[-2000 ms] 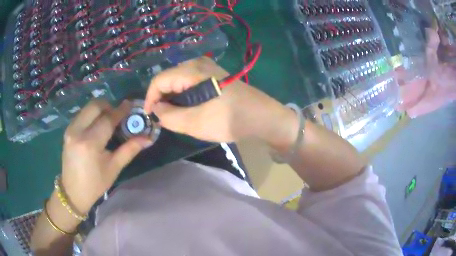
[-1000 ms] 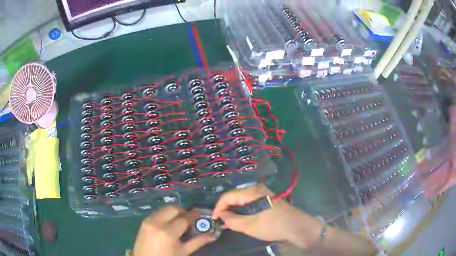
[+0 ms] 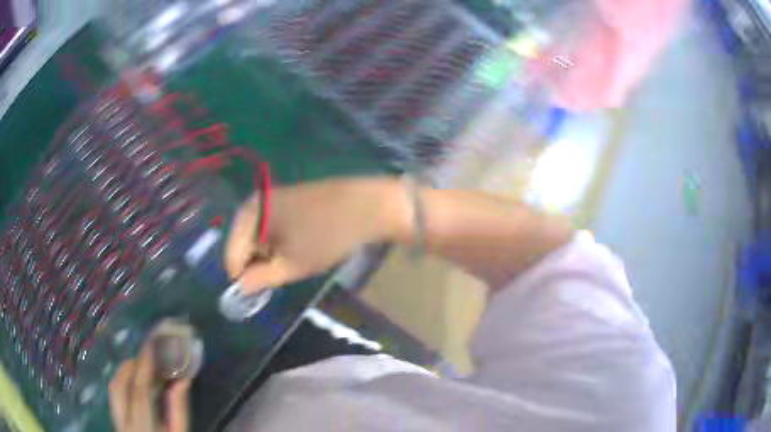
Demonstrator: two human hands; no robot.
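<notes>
The frame is motion-blurred. My left hand (image 3: 148,392), cut by the bottom edge, grips a round metallic fixture (image 3: 176,348) with its fingers and thumb. My right hand (image 3: 287,232) is up and to the right of it, apart from the fixture. A red cable (image 3: 265,198) runs down to a small gold end (image 3: 264,250) at my right fingers; the probe body is hidden in the hand. A round silvery piece (image 3: 245,299) is at my right fingertips; whether they hold it is unclear. The blister tray of wired components (image 3: 97,219) is at left.
A second filled blister tray (image 3: 380,67) is at the top. Stacked clear trays (image 3: 169,25) are at the upper left. Another person's pink sleeve (image 3: 621,51) is at the upper right. A cardboard box (image 3: 423,295) is below the bench edge. The grey aisle is at right.
The view has swung right and down. My hands have moved apart; the right hand has left the fixture, and a round silvery piece now shows at its fingertips.
</notes>
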